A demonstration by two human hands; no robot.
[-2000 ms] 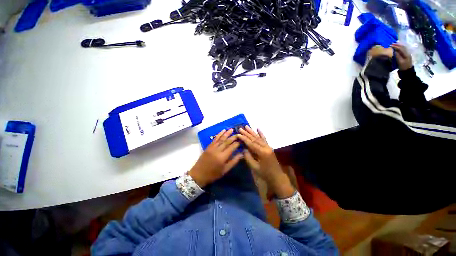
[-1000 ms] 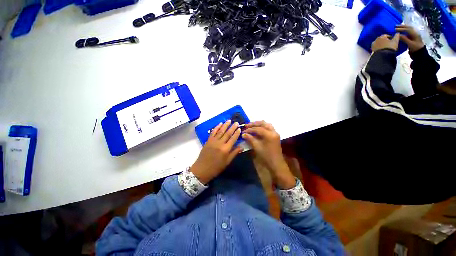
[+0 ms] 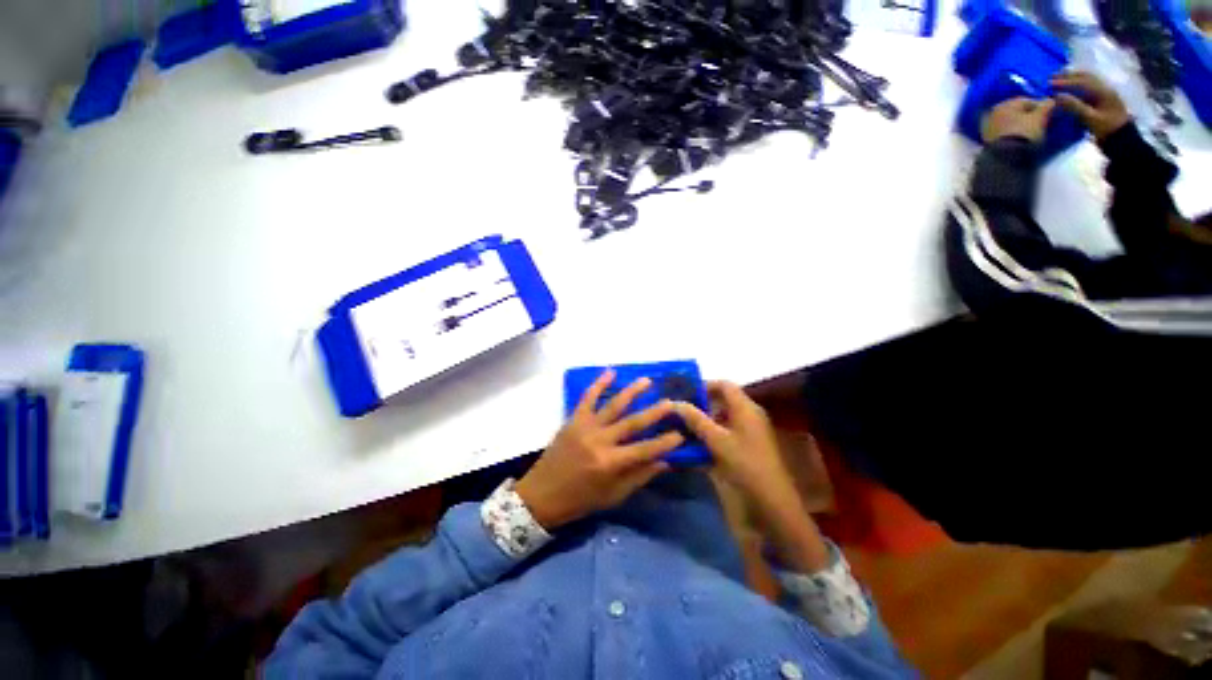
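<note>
A blue inner tray (image 3: 634, 375) is at the table's front edge between my hands, with a dark coiled USB cable (image 3: 681, 388) in its right part. My left hand (image 3: 598, 458) lies over the tray with its fingers spread across it. My right hand (image 3: 747, 449) holds the tray's right side, its thumb on the tray near the cable. My fingers hide the tray's middle. A flat stack of retail boxes (image 3: 445, 326), white with blue flaps, lies to the left of my hands.
A black cable pile (image 3: 691, 80) is at the centre back; a single loose cable (image 3: 323, 140) lies left of it. Packed boxes (image 3: 96, 438) are at far left, a second box stack (image 3: 319, 33) at back left. A co-worker's arms (image 3: 1017, 239) reach blue trays (image 3: 1008, 60) at right.
The tray has moved nearer my body and to the right, and is turned straighter. My right hand has shifted to its right side. The whole view has also shifted slightly.
</note>
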